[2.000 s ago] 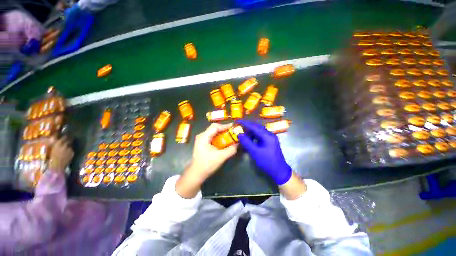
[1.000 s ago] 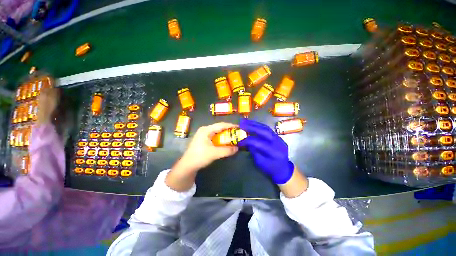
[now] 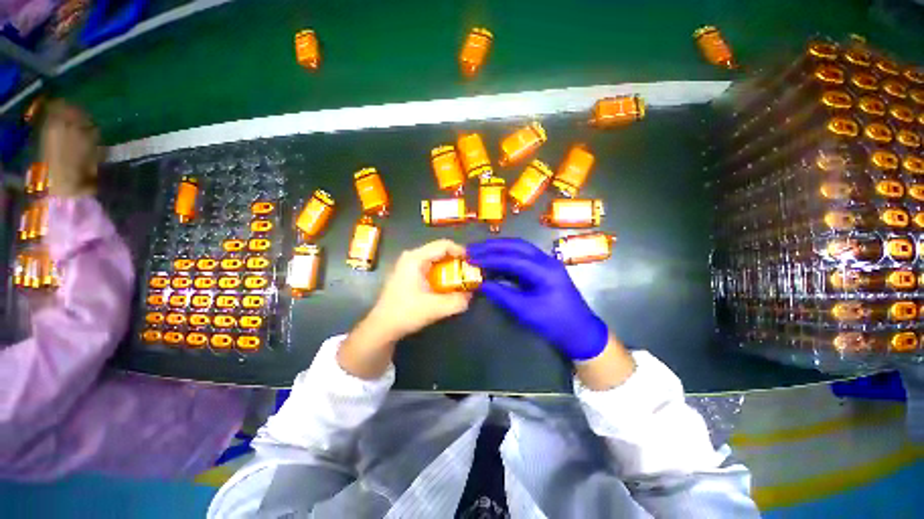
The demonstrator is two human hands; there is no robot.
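Note:
My bare left hand (image 3: 410, 296) holds one orange component (image 3: 453, 275) between thumb and fingers, lying roughly sideways above the dark bench. My right hand (image 3: 539, 294), in a purple-blue glove, has its fingertips at the component's right end; whether they grip it or only touch it is hard to tell. A cluster of loose orange components (image 3: 491, 199) lies just beyond my hands, some with white labels showing. More loose ones (image 3: 364, 243) lie to the left. A clear blister tray (image 3: 218, 253) at the left holds upright components in its nearer pockets, and one lies on its far part.
A tall stack of filled clear trays (image 3: 821, 218) stands at the right. Beyond a white rail (image 3: 385, 118), the green conveyor (image 3: 395, 61) carries several scattered components. At the far left, another person's pink sleeve (image 3: 86, 294) and blurred hand are beside more orange components.
The view has shifted. Components on the conveyor have moved left. The component in my hands sits turned slightly differently. The other person's hand has moved away from the components towards the rail.

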